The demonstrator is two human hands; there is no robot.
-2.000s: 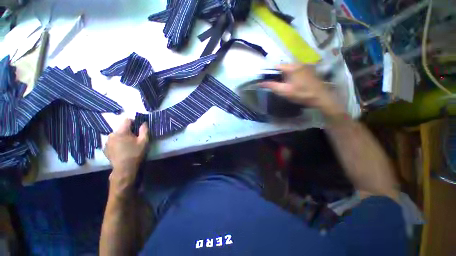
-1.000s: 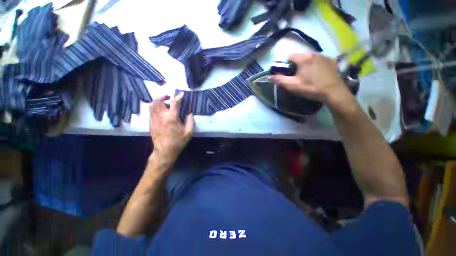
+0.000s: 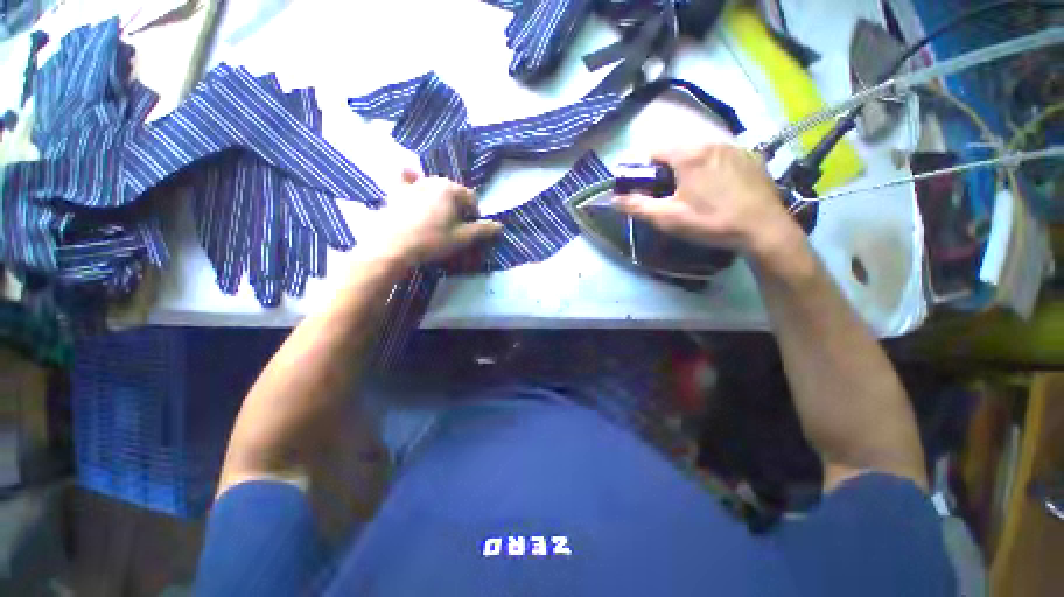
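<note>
A curved dark navy band with white stripes (image 3: 543, 222) lies near the table's front edge. My left hand (image 3: 441, 222) grips its left part, and a striped length hangs from under the hand over the edge. My right hand (image 3: 712, 198) holds the handle of the black steam iron (image 3: 683, 251). The iron's tip points left and rests at the band's right end, covering what lies beneath. Another folded striped band (image 3: 531, 131) lies just behind, running right toward black strips.
A large pile of striped bands (image 3: 251, 140) lies at the left. A smaller pile (image 3: 543, 35) and a yellow strip (image 3: 793, 99) lie at the back. A hose (image 3: 898, 88) and cables run right from the iron. A blue crate (image 3: 140, 408) stands below the table.
My left hand has moved right along the band and turned, and a striped length now hangs over the edge. The iron has shifted slightly left since one second ago. The view has shifted since the oldest frame.
</note>
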